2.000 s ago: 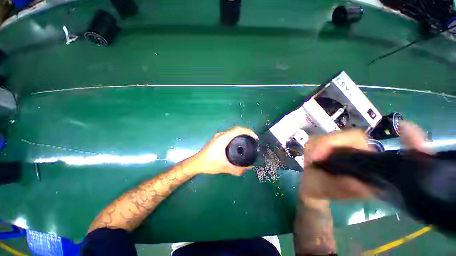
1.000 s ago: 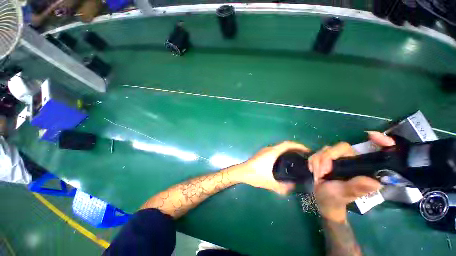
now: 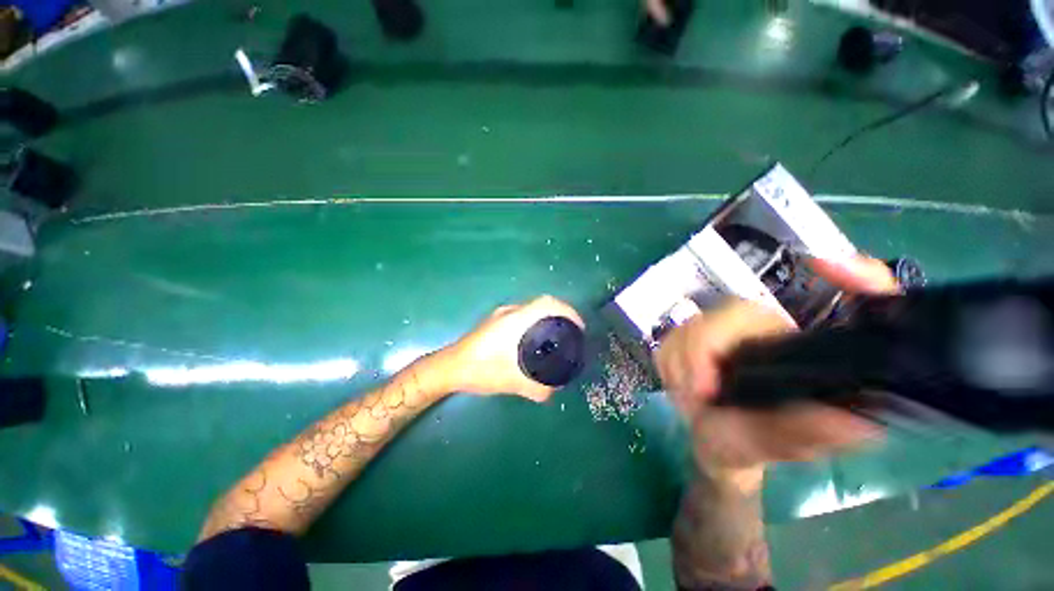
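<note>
My left hand (image 3: 511, 349) is wrapped around a black cylindrical housing (image 3: 551, 351), which stands with its dark round end facing up. My right hand (image 3: 751, 387) grips a thick black electric screwdriver (image 3: 902, 352), blurred, to the right of the housing and apart from it. The screwdriver's tip is not clear to see. The white screw feeder (image 3: 707, 260) sits at an angle behind my right hand, partly covered by it. A loose screw pile (image 3: 618, 381) lies on the green surface between the housing and my right hand.
The green work surface (image 3: 347, 271) has a thin white line across it. Black cylindrical units stand or lie at the far side, one (image 3: 312, 55) beside a light lead. Another unit end (image 3: 910, 272) shows right of the feeder. A blue bin (image 3: 98, 562) is at the lower left.
The view has swung back to the right. The screwdriver was over the housing one second ago and is now away to its right. My left hand still holds the housing.
</note>
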